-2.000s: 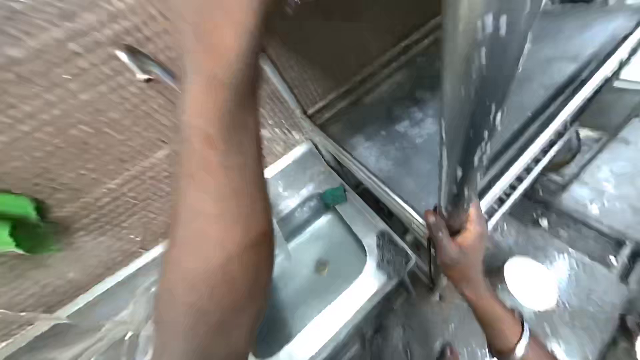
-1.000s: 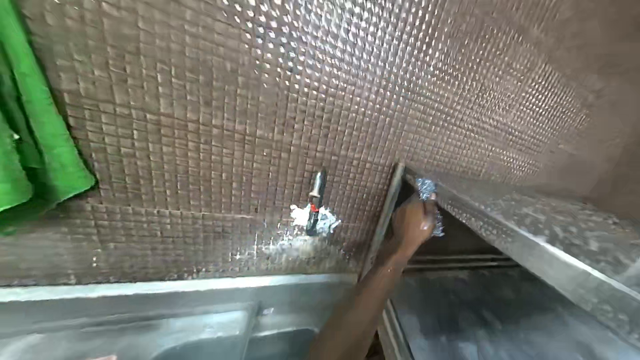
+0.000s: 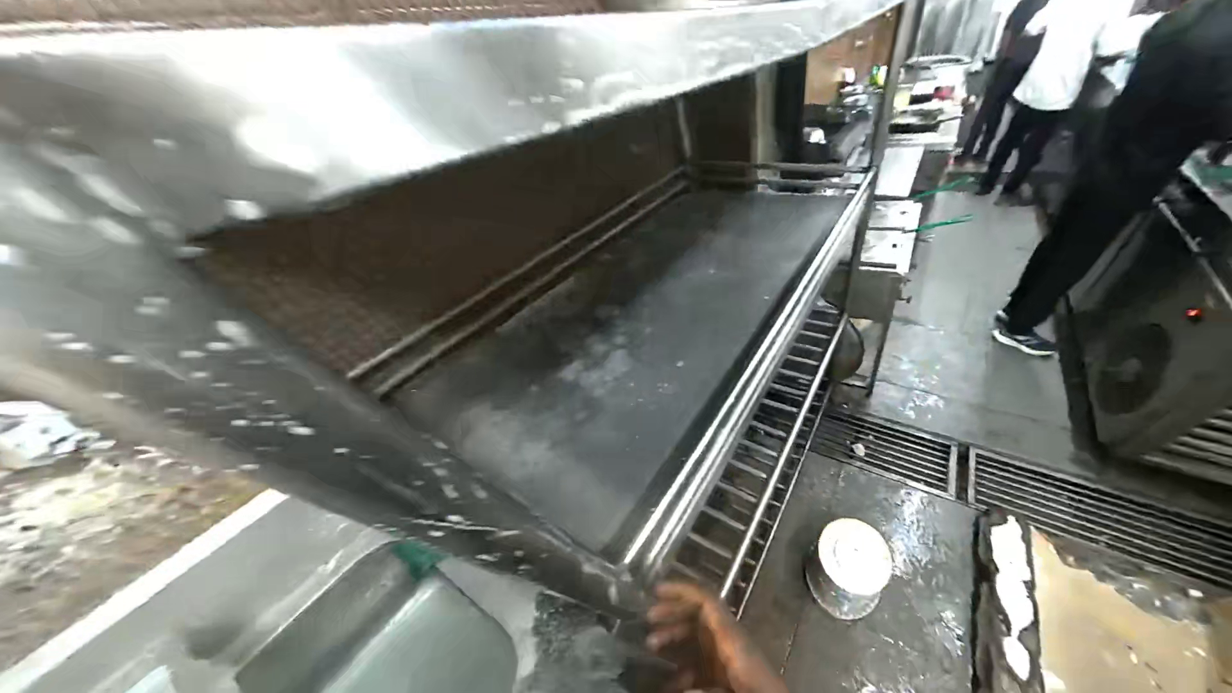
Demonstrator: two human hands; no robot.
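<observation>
At the bottom edge, my right hand (image 3: pixel 707 635) has its fingers bent beside the lower front corner of a steel rack (image 3: pixel 674 510). Whether it grips the rack's post (image 3: pixel 385 452) is unclear. The post is wet, with white specks like suds, and slants across the left of the view under a shiny upper shelf (image 3: pixel 385 106). Behind it lies the rack's wet lower metal shelf (image 3: pixel 616 356). My left hand is not in view. A steel sink (image 3: pixel 414 645) is at the lower left, with a green scouring pad (image 3: pixel 416 558) on its rim, partly hidden by the post.
A round metal container (image 3: pixel 852 568) stands on the wet floor right of the rack. Floor drain grates (image 3: pixel 1088 510) lie beyond it. A person in dark trousers (image 3: pixel 1088 212) stands at the right by a dark appliance (image 3: pixel 1155 337); others stand farther back.
The view has swung strongly from the tiled wall to the rack and floor. A hand held a shiny crumpled scrubber at the rack one second ago; that scrubber is now out of sight.
</observation>
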